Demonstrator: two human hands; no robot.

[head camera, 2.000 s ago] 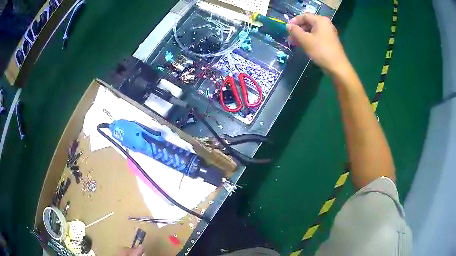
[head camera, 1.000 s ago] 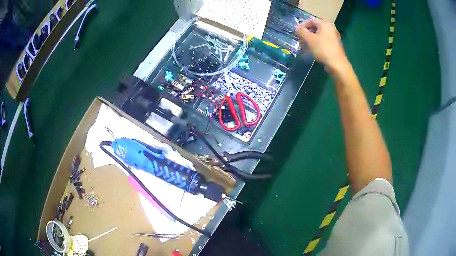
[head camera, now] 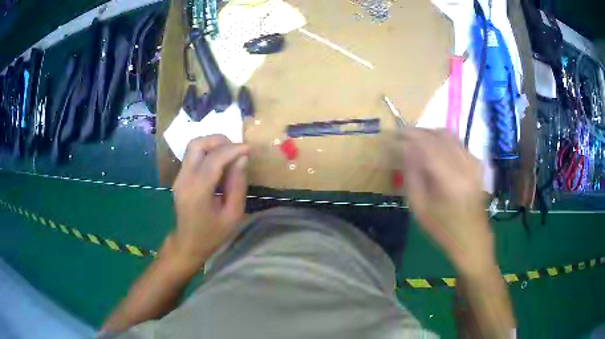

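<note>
A dark flat strip with slots lies crosswise in the cardboard box, between my hands and touched by neither. My left hand is at the box's front left, fingertips drawn together; whether it holds something small cannot be told. My right hand is blurred at the front right, beside the thin tweezers; its fingertips are unclear. Red pieces lie just in front of the strip, and another red bit lies by my right hand.
A blue electric screwdriver and a pink rod lie at the right. A black oval part, white stick and dark parts lie at the left and back. Black shells are left of the box; red-handled scissors right.
The view has swung from the right side bench to the box. My right hand has come from the far side bench to the box's front right. My left hand is now in full view.
</note>
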